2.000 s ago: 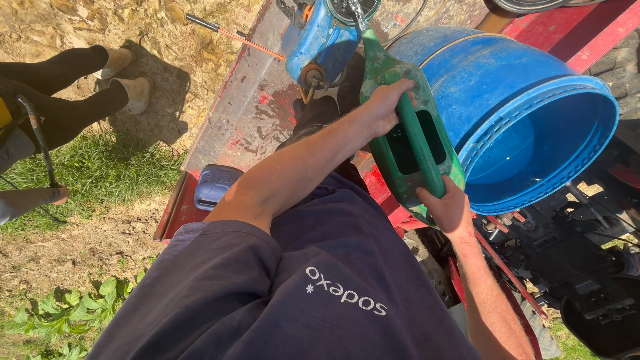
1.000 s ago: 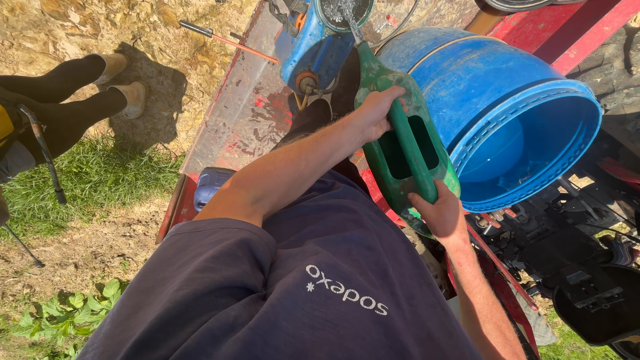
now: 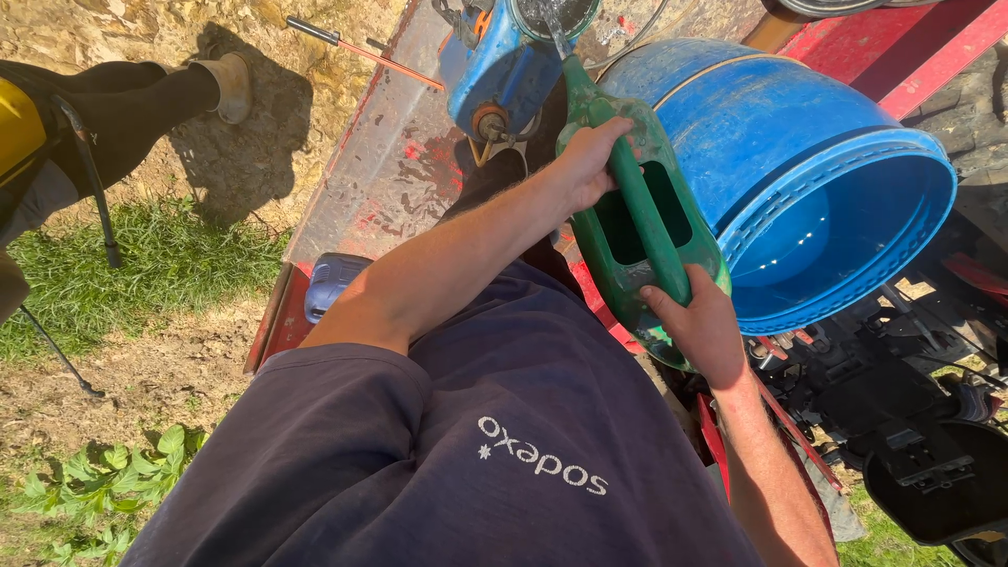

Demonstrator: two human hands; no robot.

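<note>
A green plastic watering can point(image 3: 697, 256) is tilted so that water runs from its spout into the round mouth of a blue tank, apparently a knapsack sprayer point(image 3: 504, 79). My left hand point(image 3: 591, 161) is closed around the spout end of the can's long handle. Lower down, at the handle's other end, my right hand point(image 3: 705, 327) holds on with the thumb over the top. Close to the can's right side lies a big blue plastic barrel point(image 3: 740, 118), its open end facing the lower right. An orange lance point(image 3: 394, 64) with a dark grip rests beside the tank.
The tank and barrel lie on a worn metal platform point(image 3: 346, 197) with red edges. A blue plastic container point(image 3: 335, 279) sits near my left forearm. Another person point(image 3: 142, 106) stands at the left on stony ground. Dark machine parts point(image 3: 882, 378) and a black seat point(image 3: 929, 480) are at the right.
Both hands keep hold of the watering can, and water keeps running into the tank. At the left, the other person's legs have shifted slightly.
</note>
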